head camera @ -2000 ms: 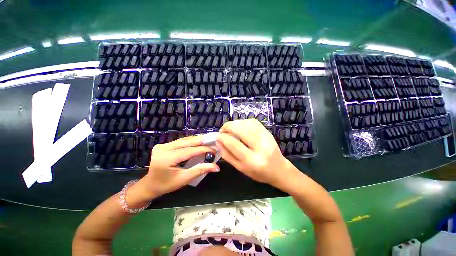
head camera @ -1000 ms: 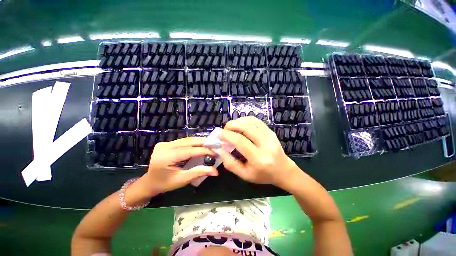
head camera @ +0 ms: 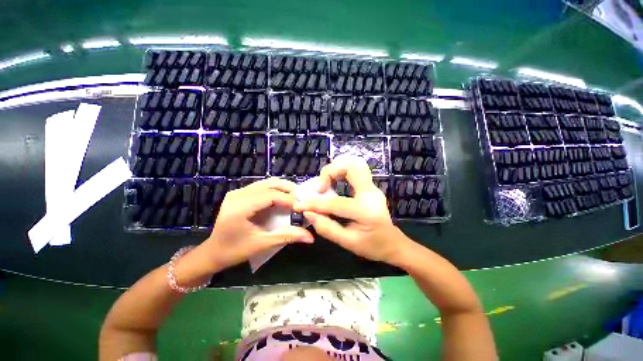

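Note:
My left hand [head camera: 247,222] holds a small black part [head camera: 297,217] at its fingertips, with a white strip [head camera: 268,259] slanting under the hand. My right hand [head camera: 352,211] has its thumb and forefinger at the black part. Any small adhesive piece there is too small to tell. Both hands are over the front edge of the near clear tray [head camera: 200,132], which is full of black parts in a grid. One shiny pocket [head camera: 358,151] behind my right hand shows few parts. My hands hide some of the front compartments.
Several white strips [head camera: 62,169] lie crossed on the dark bench at the left. A second clear tray [head camera: 486,127] of black parts stands at the right, with a shiny pocket [head camera: 512,203] at its near-left corner. A phone-like item [head camera: 629,214] lies beside it. A pale rail runs behind.
My right fingertips have moved down onto the black part in my left hand. The lower end of the white strip reaches further down to the left. The view has shifted slightly.

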